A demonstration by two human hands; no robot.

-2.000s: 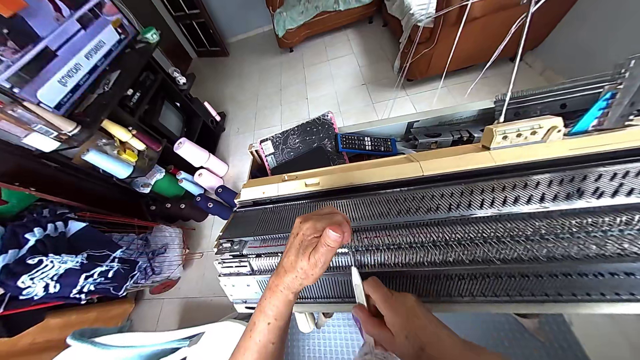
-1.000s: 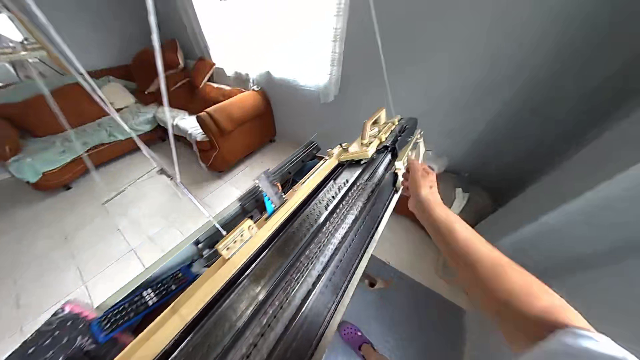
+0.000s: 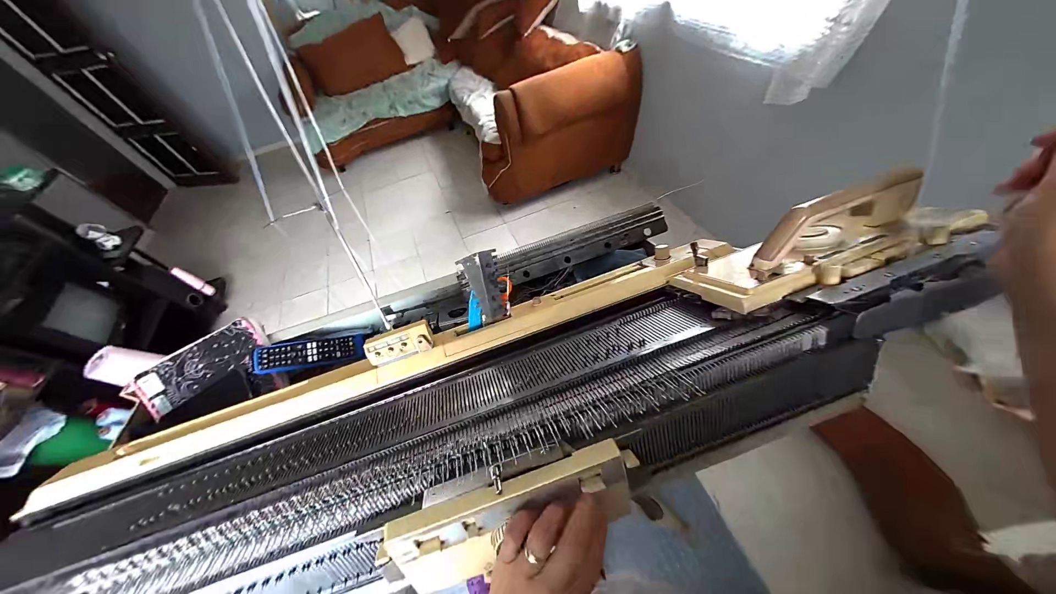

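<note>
A knitting machine's needle bed (image 3: 528, 371) runs diagonally across the head view, with metal needles standing out along its middle. My left hand (image 3: 549, 544), wearing a ring, has its fingers curled on the cream lower carriage (image 3: 507, 503), which sits at the front bed. My right hand (image 3: 1027, 181) is blurred at the right edge, beyond the machine's right end; its fingers and anything in them are unclear. Near that end stands the main carriage (image 3: 742, 276) with its raised beige handle (image 3: 833, 210).
Behind the bed lie a remote control (image 3: 309, 353), a patterned black item (image 3: 202, 363) and a dark needle bed part (image 3: 586, 239). A small cream counter (image 3: 398, 343) sits on the rear rail. Yarn strands (image 3: 318, 181) hang down at the left. An orange armchair (image 3: 569, 115) stands beyond.
Two seconds ago both hands were at the needles, one with a white-handled tool. My right hand was then at the bed's far end; now my left hand is on the lower carriage. The view has swung.
</note>
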